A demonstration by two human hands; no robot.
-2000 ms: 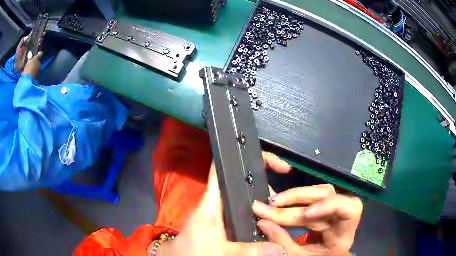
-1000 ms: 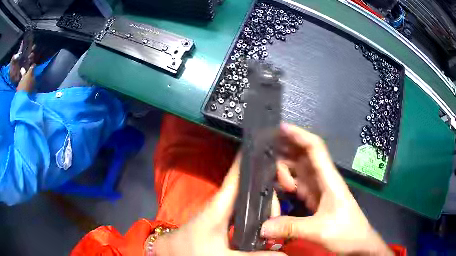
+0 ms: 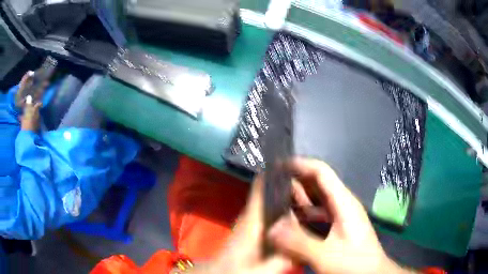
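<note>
My left hand (image 3: 241, 241) grips the lower part of a long dark carrier fixture (image 3: 278, 139), held up edge-on over the near left side of the parts tray. My right hand (image 3: 332, 225) is on the fixture's right side, thumb and fingers against it. The frame is blurred, so the fixture's face and any small parts in my fingers cannot be told. The black parts tray (image 3: 342, 118) lies on the green mat, with small nuts (image 3: 249, 134) heaped at its left and right sides and a green label (image 3: 391, 205) in its near right corner.
Another fixture (image 3: 160, 80) lies on the green mat (image 3: 139, 112), left of the tray. A dark stack of fixtures (image 3: 182, 27) stands behind it. A person in a blue smock (image 3: 69, 171) sits at left, holding a dark bar. A pale rail (image 3: 449, 118) runs beyond the tray.
The fixture in my hands has turned from showing its studded face to nearly edge-on. My right hand has moved up along it. The bench appears lower in the view.
</note>
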